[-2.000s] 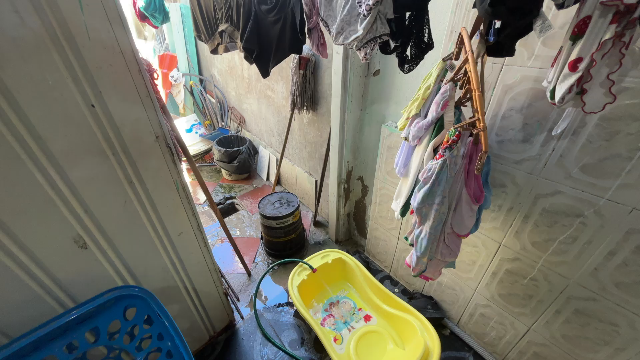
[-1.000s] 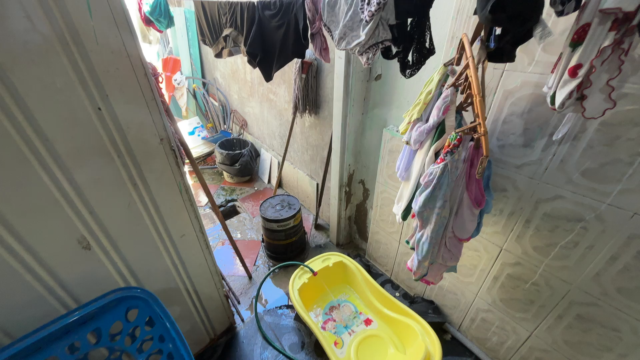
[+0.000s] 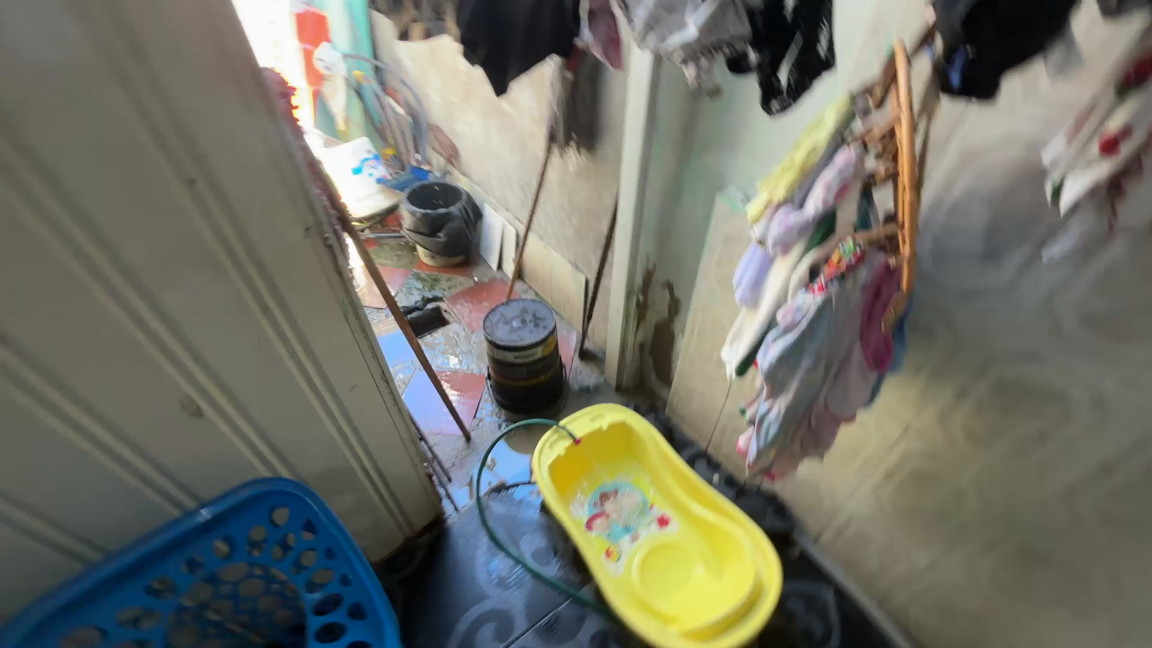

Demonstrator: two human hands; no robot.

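Observation:
Neither of my hands shows in the head view. A yellow plastic baby bathtub [image 3: 661, 540] with a printed picture inside rests on the dark tiled floor. A green hose [image 3: 483, 504] curves along its left side, one end at the tub's upper rim. At the lower left is a blue plastic laundry basket [image 3: 297, 522] with round and oval holes. Small garments and socks [image 3: 810, 342] hang from an orange-brown hanger [image 3: 904, 171] at the right. Dark and grey clothes [image 3: 517, 36] hang along the top.
Beyond the tub stands a dark lidded bucket [image 3: 524, 355] on wet coloured tiles. A wooden stick [image 3: 405, 324] leans by the pale ribbed metal panel [image 3: 180, 270]. Farther back are a mop [image 3: 578, 99] and a black-lined bin [image 3: 439, 216]. A tiled wall [image 3: 1017, 405] bounds the right.
The view has shifted slightly and is more blurred at the right. Nothing else has plainly changed.

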